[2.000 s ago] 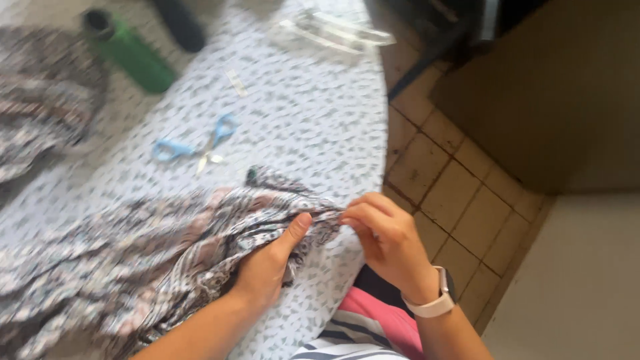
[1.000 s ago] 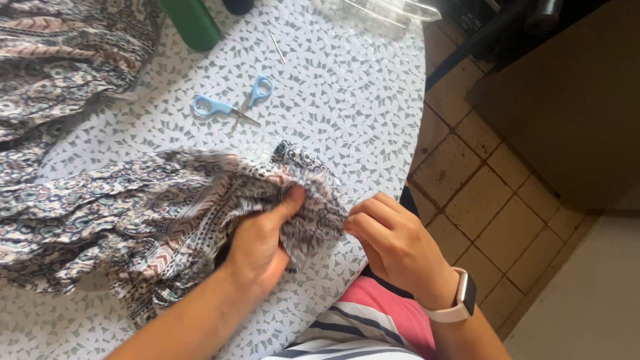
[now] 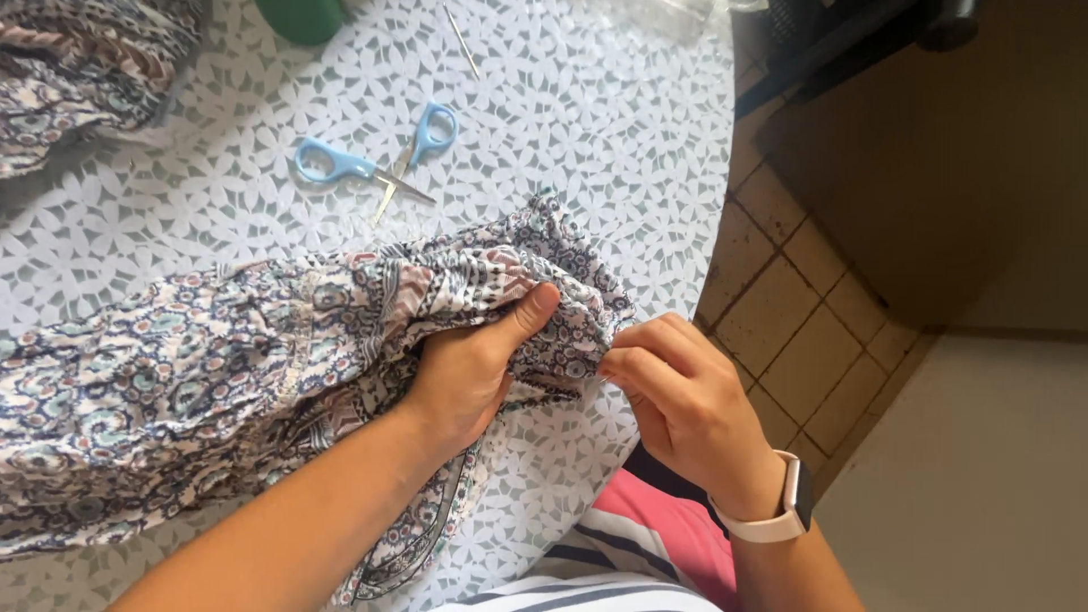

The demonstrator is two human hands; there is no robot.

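Observation:
A patterned fabric garment (image 3: pixel 255 374) lies bunched across the table, with its narrow end toward the right. My left hand (image 3: pixel 472 374) grips it near that end, thumb on top and the fingers hidden under folds. At the edge of the cloth is my right hand (image 3: pixel 671 382), its fingertips pinched on the fabric's edge; a thin, shiny sliver shows at them, too small to identify. Blue-handled scissors (image 3: pixel 382 170) lie with blades apart on the table above the garment. Farther up rests a thin metal rod or needle (image 3: pixel 461 41).
A white floral lace tablecloth (image 3: pixel 544 136) covers the round-edged table. Another patterned cloth (image 3: pixel 85 76) lies at the upper left, beside a green bottle (image 3: pixel 302 17). Clear plastic (image 3: pixel 671 17) sits near the far edge. Floor tiles (image 3: pixel 782 314) show at the right.
Both hands stay on the garment, the right at its edge. The gathered end between them now lies more spread and folded over. The view has come closer to the table.

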